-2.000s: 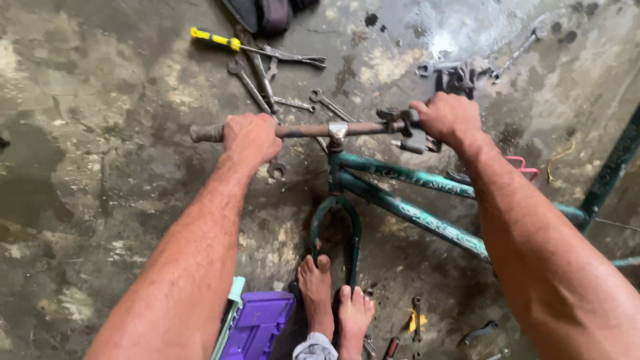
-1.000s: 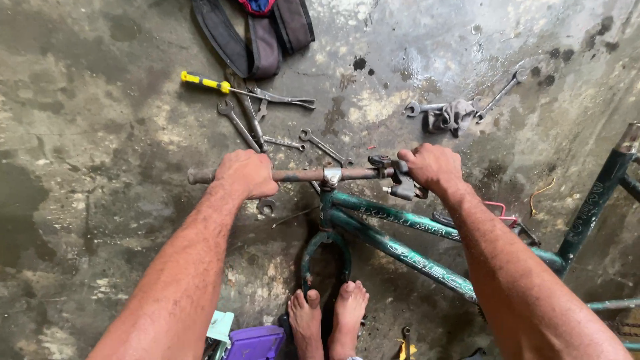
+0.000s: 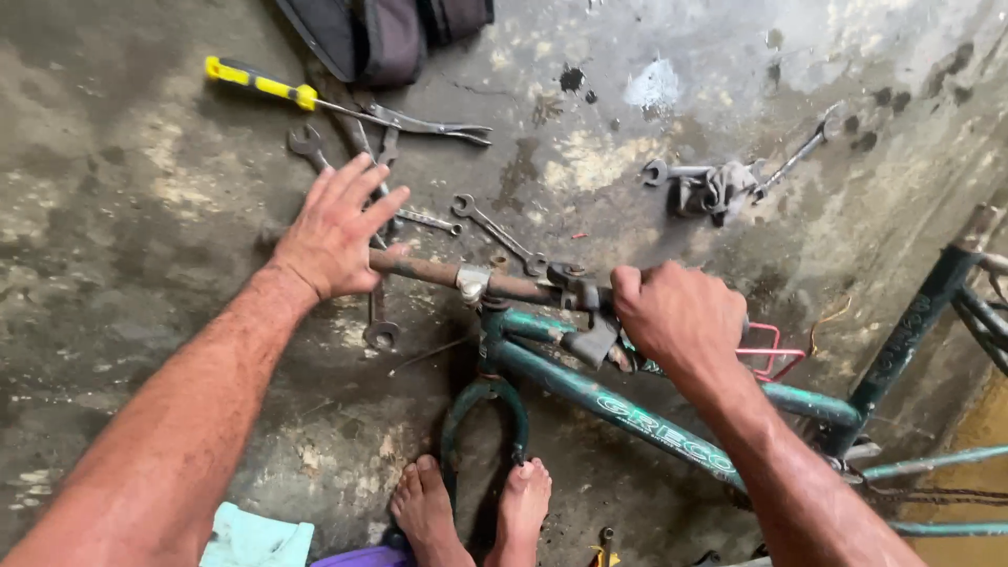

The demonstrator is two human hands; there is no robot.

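A green bicycle frame (image 3: pixel 614 402) with its fork (image 3: pixel 524 417) stands between the bare feet. Its rusty handlebar (image 3: pixel 425 269) runs across the top, held at the middle by a silver stem clamp (image 3: pixel 473 282). My right hand (image 3: pixel 681 315) is closed around the grip at the right end, beside a black brake lever (image 3: pixel 592 339). My left hand (image 3: pixel 339 228) has its fingers spread over the bar's left part; the palm is near or against the tube, contact unclear, and hides the bar's left end.
A yellow-handled screwdriver (image 3: pixel 264 83), pliers (image 3: pixel 433 126) and an open-end wrench (image 3: pixel 498 232) lie on the concrete floor beyond the bar. A grey rag (image 3: pixel 717 189) lies among wrenches at the right. A black fabric bag (image 3: pixel 390 39) is at the top, a light-green plastic piece (image 3: pixel 256 539) at the bottom.
My left hand, closed around the handlebar before, has opened with its fingers spread. My right hand stays closed on the grip. The handlebar now slants down to the right.
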